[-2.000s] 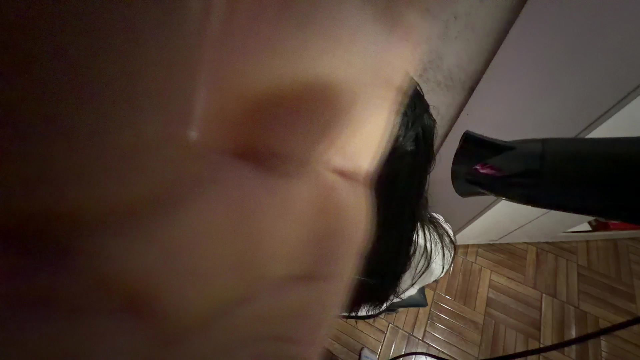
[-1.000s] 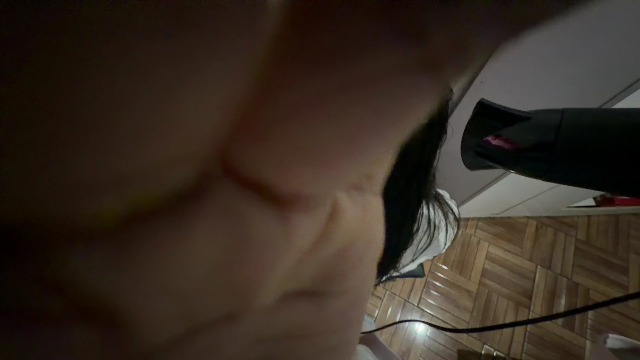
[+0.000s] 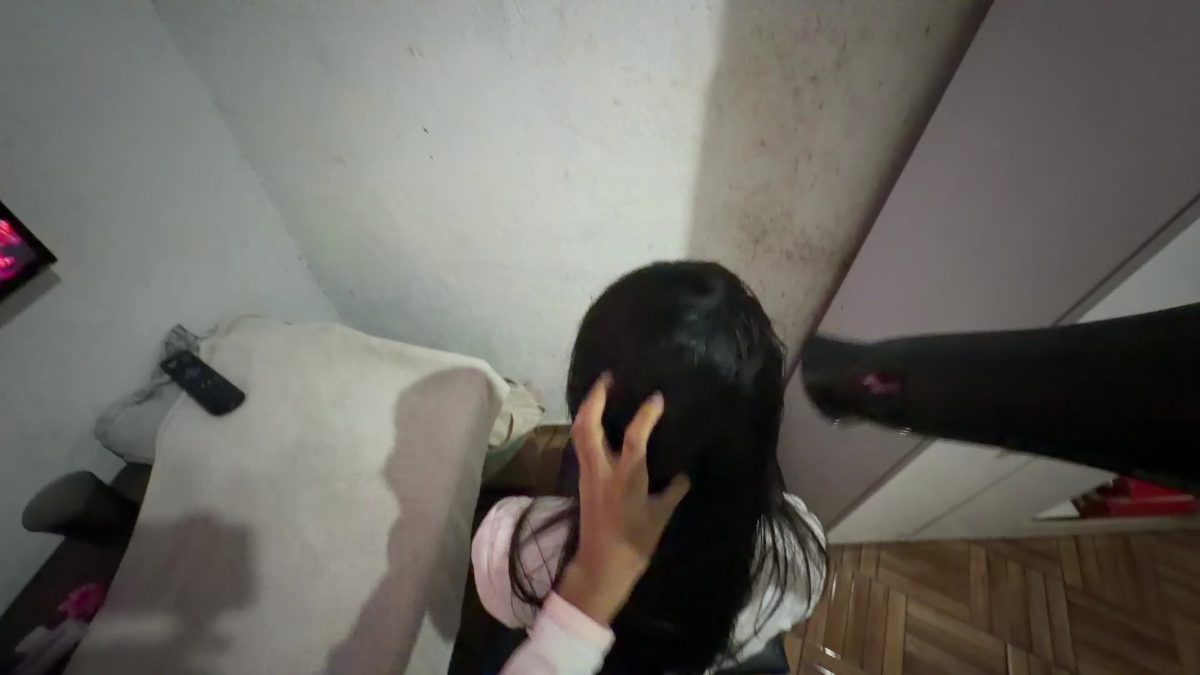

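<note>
A person with long dark hair [image 3: 712, 403] sits with their back to me, in a white and pink top. My left hand [image 3: 619, 487] reaches up from the bottom, fingers spread against the back of that person's head and hair; it appears to grip nothing. From the right edge a black hair dryer [image 3: 1012, 389] extends leftward, its nozzle just right of the head and not visibly touching it. My right hand is out of view, so its hold on the dryer cannot be seen.
At left, a pale cloth [image 3: 319, 469] covers a piece of furniture, with a black remote control [image 3: 202, 382] on it. A rough wall [image 3: 469, 169] stands ahead. Pale panels [image 3: 994, 206] rise at right above a parquet floor [image 3: 966, 609]. Part of a lit screen [image 3: 19, 248] shows at far left.
The hand that filled much of the view close to the camera has moved away; my left hand now lies on the person's hair. The cord seen earlier over the floor is out of view.
</note>
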